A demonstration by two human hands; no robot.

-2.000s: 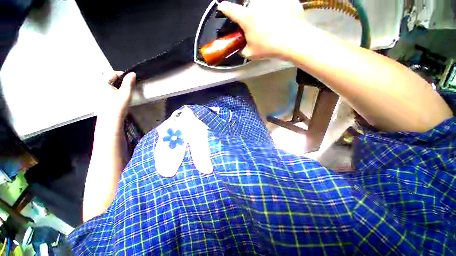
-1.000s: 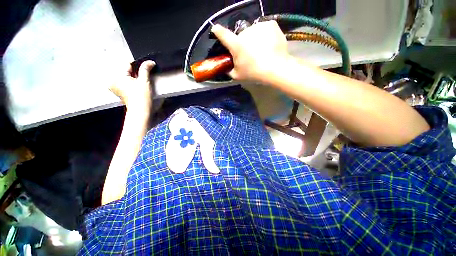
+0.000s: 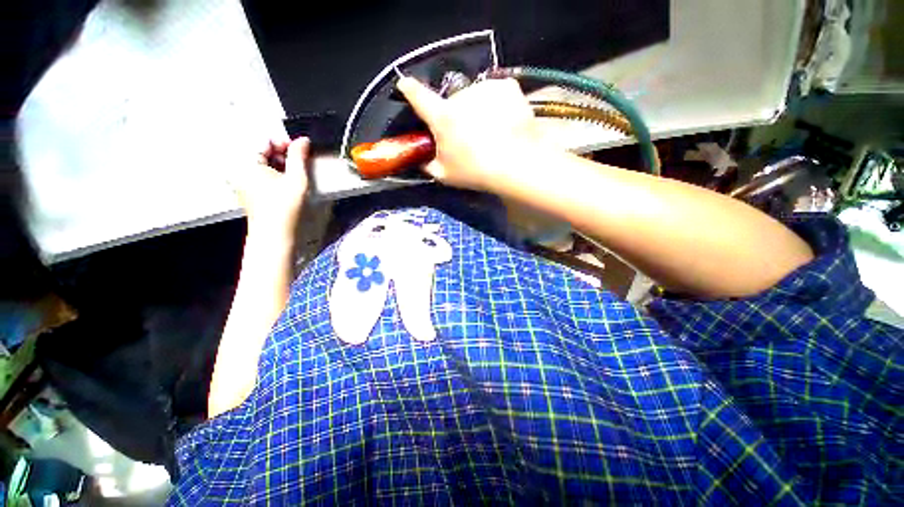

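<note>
The black cloth (image 3: 565, 45) lies flat over the white pressing table, its left edge running down towards the table's front edge. My right hand (image 3: 486, 134) is closed on the steam iron (image 3: 369, 109), which has a dark body, a pale metal rim and an orange-brown handle end. The iron rests on the cloth's near part by the front edge. My left hand (image 3: 276, 178) is at the front edge, just left of the iron, by the cloth's near left corner. Its fingers are curled; whether they pinch the cloth is not clear.
The white-covered table (image 3: 149, 129) extends left and right of the cloth. A green hose (image 3: 634, 114) and a ribbed yellow-brown hose (image 3: 585, 114) curve from the iron over the front edge. Dark cloth (image 3: 109, 337) hangs or lies below left. Cluttered equipment stands at the right.
The iron in my right hand has moved left along the front edge, nearer my left hand. My left hand has shifted right; the cloth pinched in it earlier no longer shows clearly.
</note>
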